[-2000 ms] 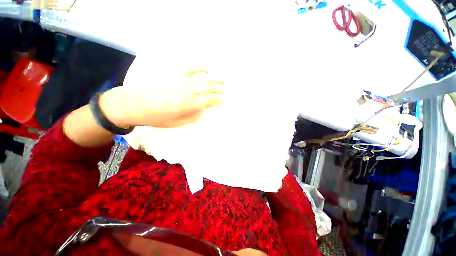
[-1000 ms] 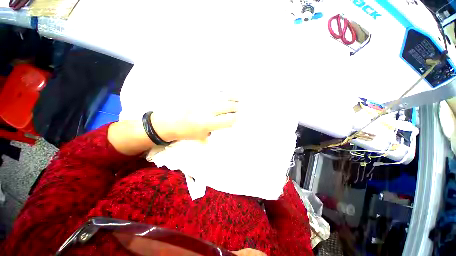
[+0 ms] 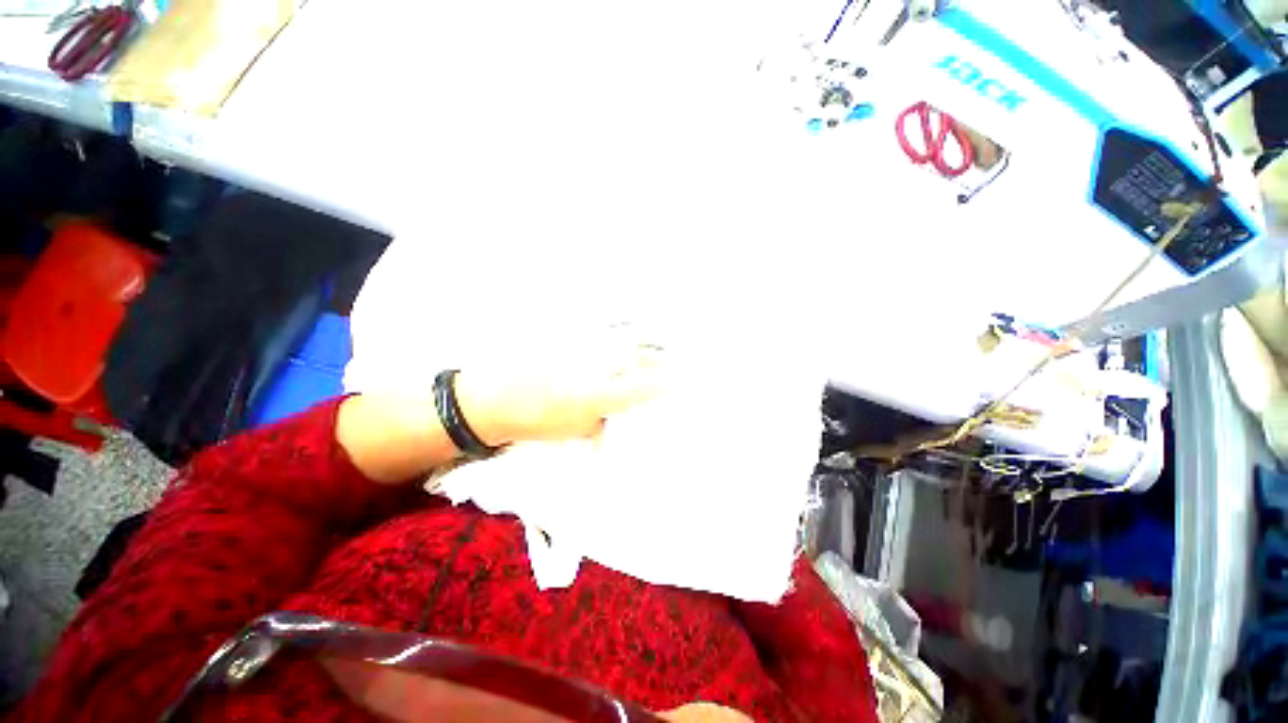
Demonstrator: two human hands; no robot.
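A cream garment piece [image 3: 678, 487], washed out to white, lies over the table's front edge and hangs onto my lap. A narrow point of it hangs down on my red clothing. My left hand [image 3: 572, 398], with a dark band at the wrist, lies on the cloth. Its fingers are washed out, so I cannot tell whether they pinch it. My right hand is not in view. The white sewing machine [image 3: 1038, 134] with a blue stripe stands at the upper right. Its needle area [image 3: 833, 96] is blurred.
Red-handled snips [image 3: 935, 139] lie near the machine. Dark-red shears [image 3: 92, 43] and brown paper or tape [image 3: 198, 54] are at the far left of the table. A white tray with tangled threads [image 3: 1088, 424] is at the right. A red stool [image 3: 74, 311] and dark fabric [image 3: 212, 304] are at the left.
My left hand has moved right and down with its forearm, staying on the cloth. The view has shifted, so the table and machine sit lower and the shears show at the upper left.
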